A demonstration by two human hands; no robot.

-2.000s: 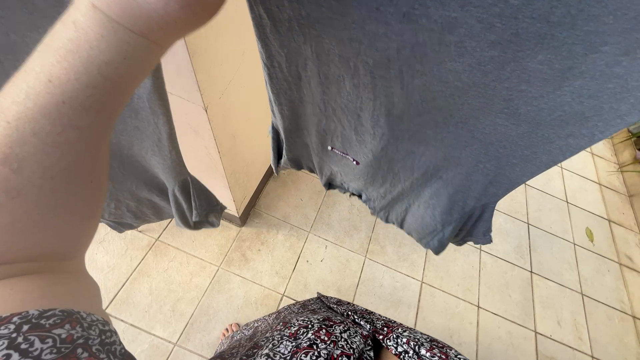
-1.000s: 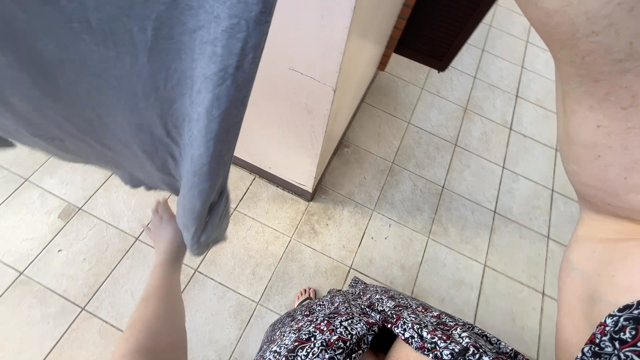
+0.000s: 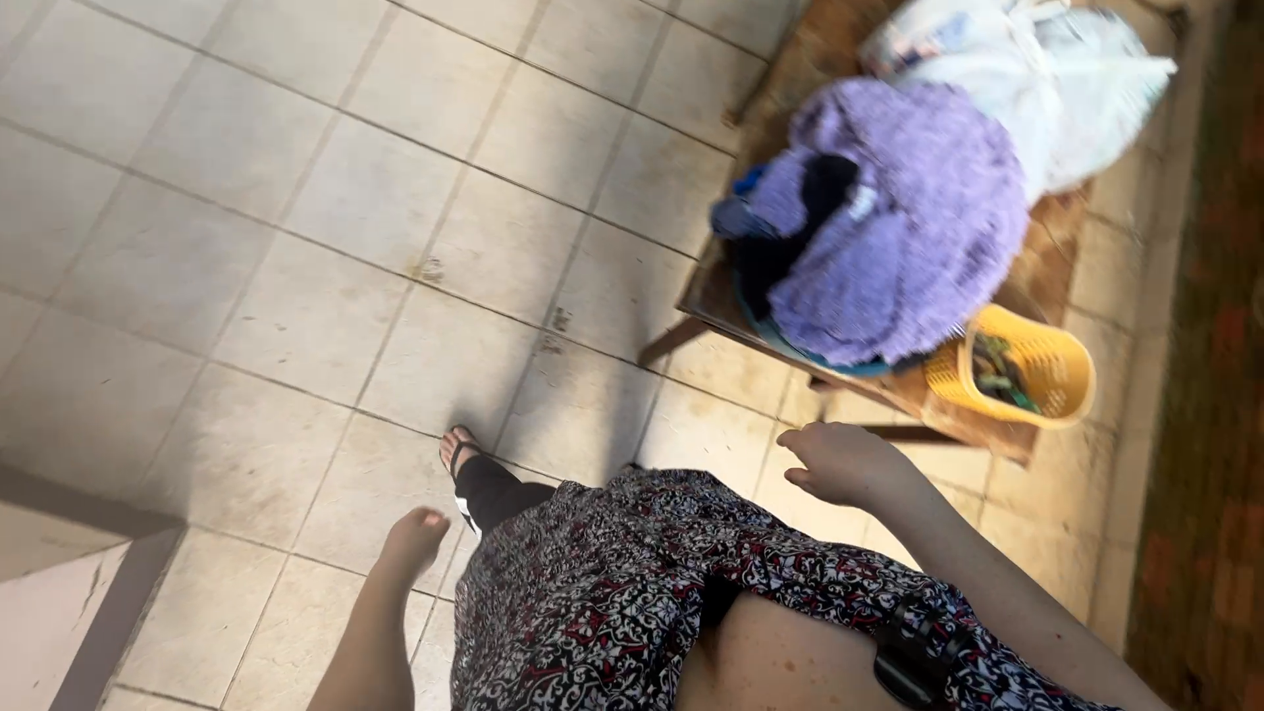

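Note:
Both of my hands hang low in front of my patterned clothing. My left hand (image 3: 417, 540) is at the lower left over the tiled floor, with nothing visible in it; its fingers look loosely curled and blurred. On the right, my right hand (image 3: 834, 464) is empty, thumb and fingers apart, just below a wooden table. A purple fluffy cloth (image 3: 908, 227) is heaped with dark clothes in a blue-green basin on that table. Near my right hand, at the table's corner, stands a yellow plastic basket (image 3: 1062, 365) holding small coloured things, perhaps clothespins.
The wooden table (image 3: 1052, 257) also bears a white plastic bag (image 3: 1047, 89). Its legs stand on the tiles. A wall corner with a dark base strip (image 3: 133, 592) juts in at the lower left. Along the far right runs a reddish-brown strip (image 3: 1200, 444).
The view has swung away from the hanging grey cloth, which no longer shows. A second ago my left hand was at that cloth's lower edge; now it is away from it. The table has come into view.

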